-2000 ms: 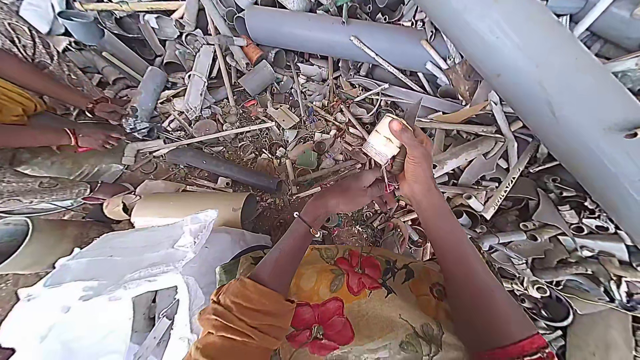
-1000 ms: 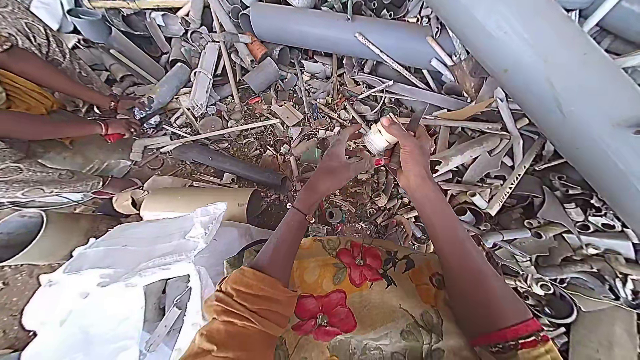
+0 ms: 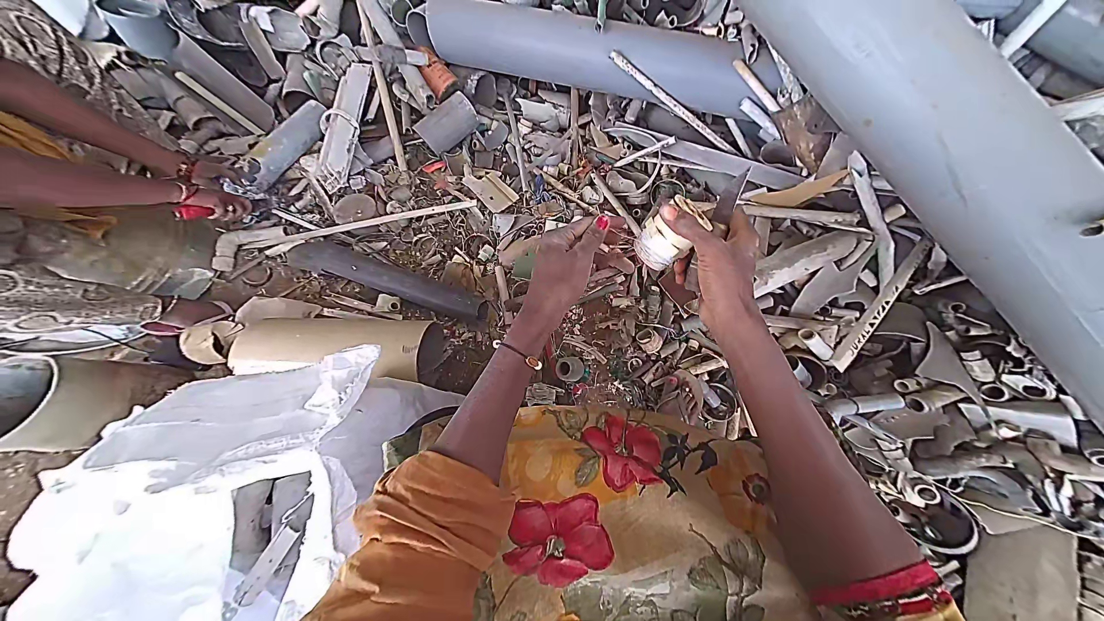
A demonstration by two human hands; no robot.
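Observation:
My right hand point(image 3: 720, 259) grips a short whitish plastic pipe fitting point(image 3: 662, 243) together with a knife, whose dark blade point(image 3: 730, 197) points up past the fingers. My left hand point(image 3: 565, 259) is just left of the fitting, its thumb and fingertips pinched together; whether a thin scrap is between them cannot be told. Beneath both hands lies a heap of broken pipe pieces and fittings. Flowered cloth point(image 3: 638, 509) covers my lap.
Large grey pipes point(image 3: 586, 52) lie across the back and right point(image 3: 931, 164). A white sack point(image 3: 172, 483) with pipe pieces is at lower left, beside a beige pipe point(image 3: 332, 345). Another person's hands point(image 3: 211, 194) work at the left near a grey pipe piece point(image 3: 289, 142).
My left hand has come away from the fitting, to its left. The fitting has turned in my right hand, and the knife blade shows above the fingers.

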